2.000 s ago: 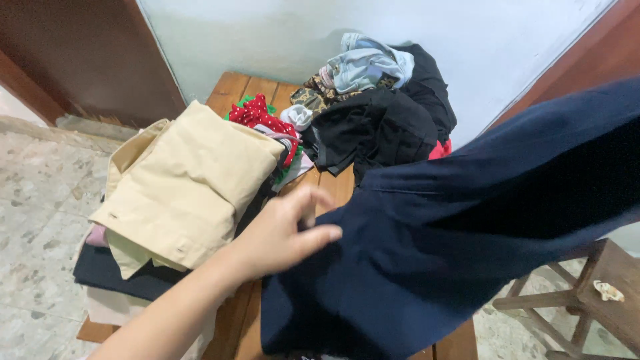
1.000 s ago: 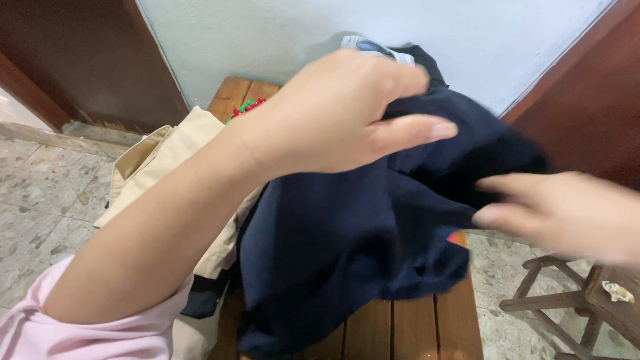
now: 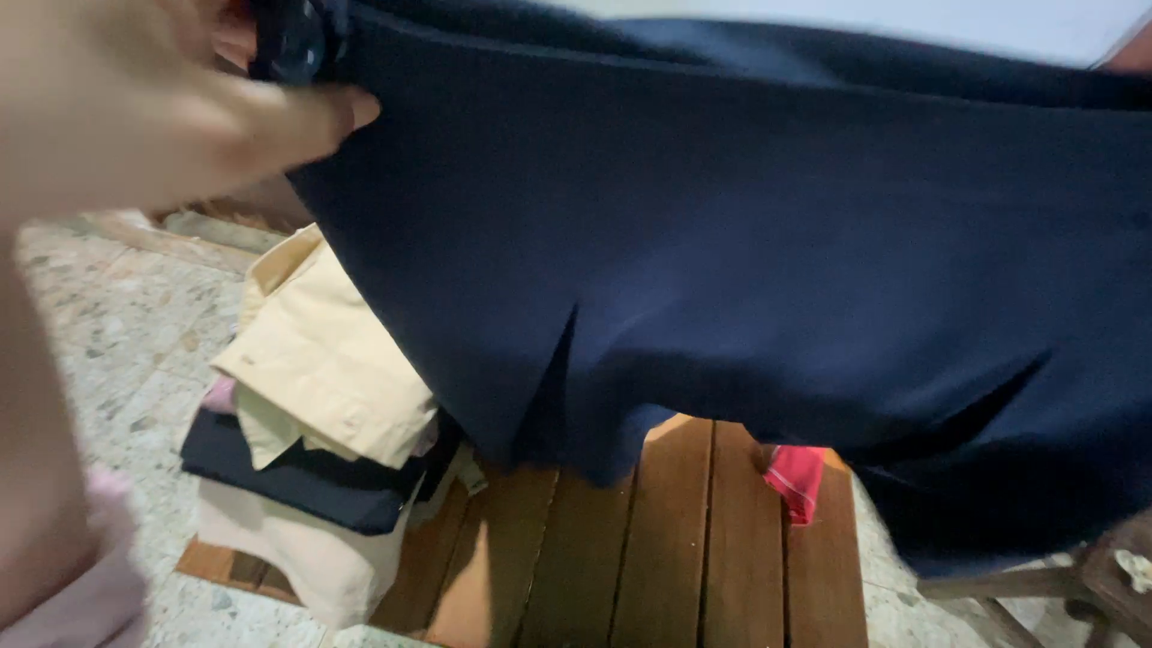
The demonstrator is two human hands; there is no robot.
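Observation:
A dark navy garment (image 3: 684, 225) of cloth hangs spread out close in front of me, over the wooden slatted table. My left hand (image 3: 207, 117), blurred and at the upper left, grips its top corner between thumb and fingers. The garment's top edge runs across the view and out at the right. My right hand is out of view. Below the left hand lies a stack of folded clothes, with a cream garment (image 3: 333, 360) on top and a black folded one (image 3: 306, 477) under it.
The slatted wooden table (image 3: 666, 549) shows beneath the garment. A red piece of cloth (image 3: 796, 481) lies near its right side. A wooden stool (image 3: 1044, 585) stands at the lower right on the speckled floor (image 3: 117, 333). A pale wall is behind.
The navy garment was bunched over the table a second ago and is now raised and spread wide, close to the camera. My left hand has moved to its upper left corner; my right hand has left the view.

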